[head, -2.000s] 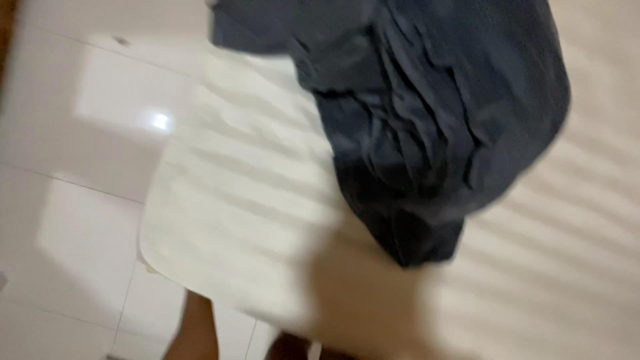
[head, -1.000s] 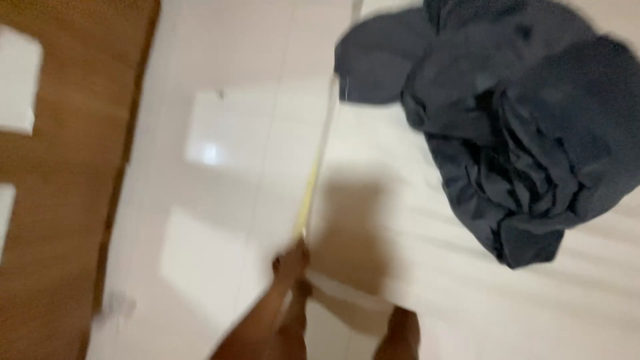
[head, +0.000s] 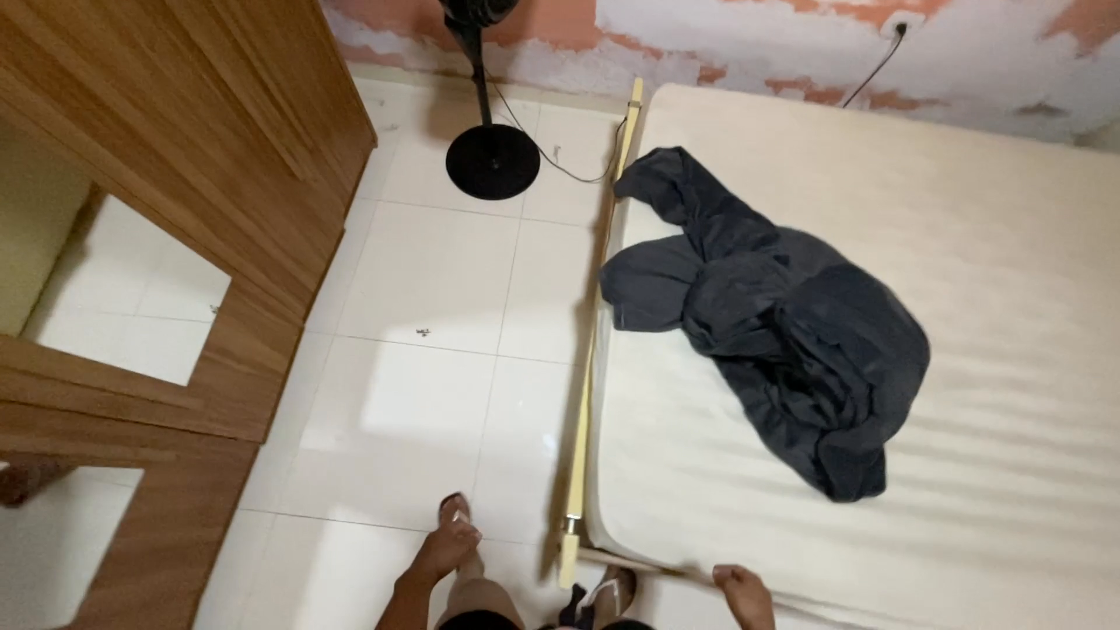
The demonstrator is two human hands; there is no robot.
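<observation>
My left hand (head: 448,547) hangs over the tiled floor above my left foot, its fingers curled; whether anything is in it I cannot tell. My right hand (head: 742,591) is at the near edge of the mattress (head: 700,490), fingers curled, with nothing visible held. Farther off, a dark crumpled cloth (head: 814,324), possibly bedding or a garment, lies bunched on the mattress, apart from both hands. One part of it reaches the mattress's left edge. A pale yellow bed frame rail (head: 582,420) runs along that edge.
A black pedestal fan (head: 493,162) stands on the white tiles, its cord trailing toward the bed. At left is a wooden wardrobe (head: 271,367) with mirror panels (head: 140,289). Behind the bed, the wall (head: 744,52) has peeling paint and a socket (head: 901,24) with a plug. My feet in flip-flops (head: 612,591) are below.
The view has widened, bringing in the fan, wall and more of the wardrobe. Both my hands now show near the bottom. The dark cloth remains on the mattress.
</observation>
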